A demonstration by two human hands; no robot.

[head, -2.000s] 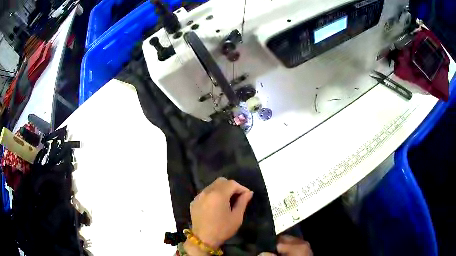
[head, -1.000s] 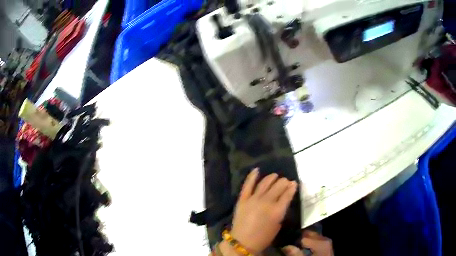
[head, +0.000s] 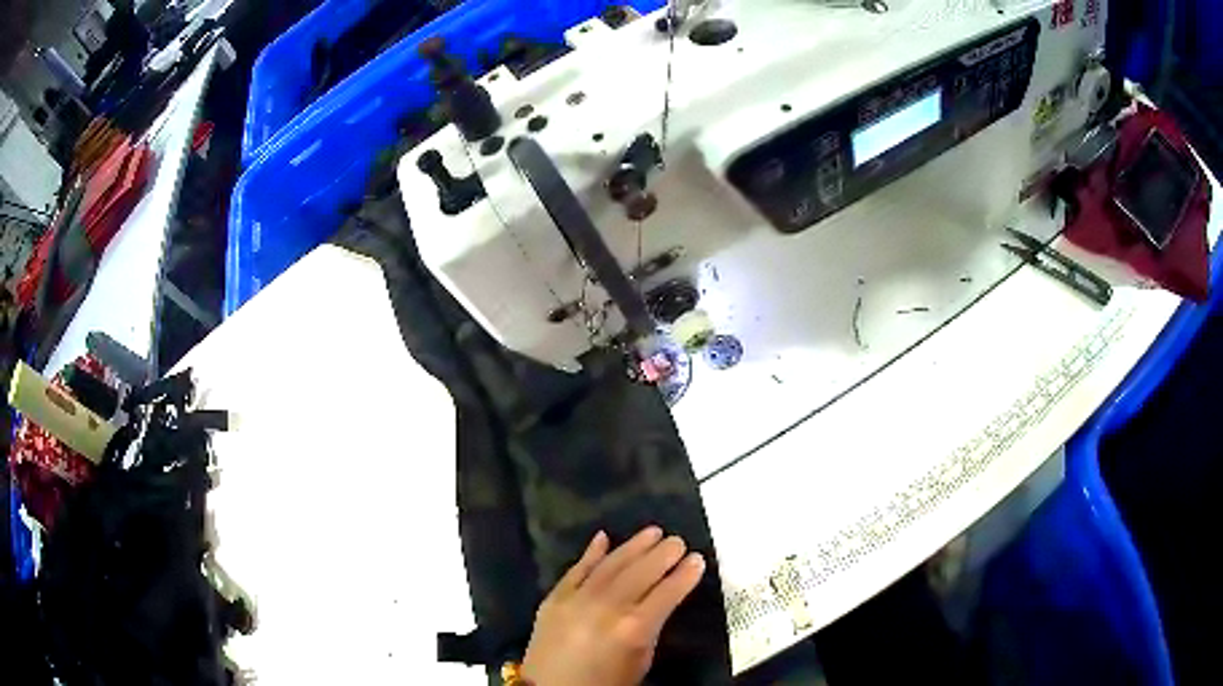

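Observation:
A dark camouflage panel (head: 604, 462) lies lengthwise on the white table, its right edge beside the needle area and presser foot (head: 657, 365) of the sewing machine. My left hand (head: 614, 610) lies flat on the lower part of the panel, palm down, fingers slightly spread, gripping nothing visible. A yellow bracelet shows at the wrist, cut off by the bottom edge. A short black tab (head: 463, 649) sticks out from the panel's left edge. My right hand is out of the picture.
The white machine head (head: 537, 241) stands beyond the panel. A tangled black heap (head: 121, 563) lies at left near a cream cylinder (head: 61, 413). Snips (head: 1060, 265) and a phone (head: 1156, 188) on red cloth (head: 1107, 235) are at right. Blue bins (head: 302, 188) stand behind.
My left hand has gone from curled to flat with extended fingers on the panel. My right hand has left the picture at the bottom. The camera view has shifted and returned.

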